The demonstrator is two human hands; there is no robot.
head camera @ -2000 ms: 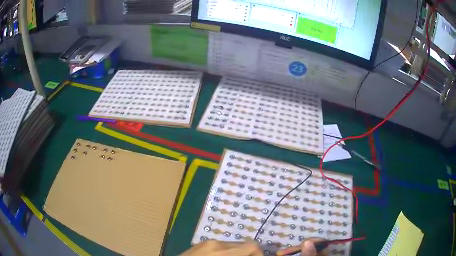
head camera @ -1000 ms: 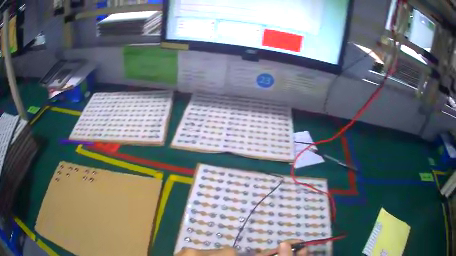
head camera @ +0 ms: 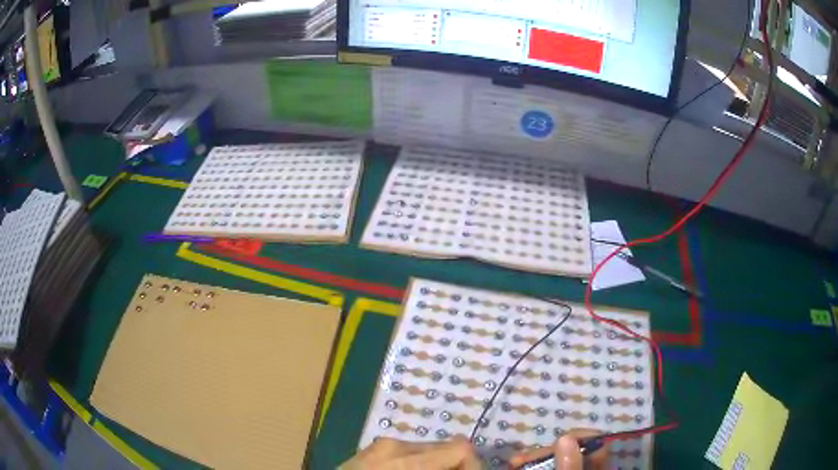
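The white working tray (head camera: 533,367) with rows of silvery round components and tan links lies in front of me. My right hand (head camera: 570,452) is at the bottom edge, shut on the dark test probe (head camera: 588,444), whose red lead (head camera: 643,430) leaves at its rear. My left hand (head camera: 409,455) is beside it, cut off by the lower edge; its fingertips and anything in them are hidden. The thin black lead (head camera: 515,372) crosses the tray down to between my hands. The test base is not visible.
A brown cardboard sheet (head camera: 220,376) with several components near its top lies left. Two filled trays (head camera: 271,191) (head camera: 482,211) lie behind. A tray stack (head camera: 50,275) stands far left. White paper (head camera: 614,262), a thin pen-like tool (head camera: 666,280) and a yellow label sheet (head camera: 749,427) lie right. A monitor (head camera: 515,37) shows a red block.
The monitor block went from green to red between the two earlier frames and is still red. The camera view has shifted. My hands stay at the tray's lower part, with the probe still in my right hand.
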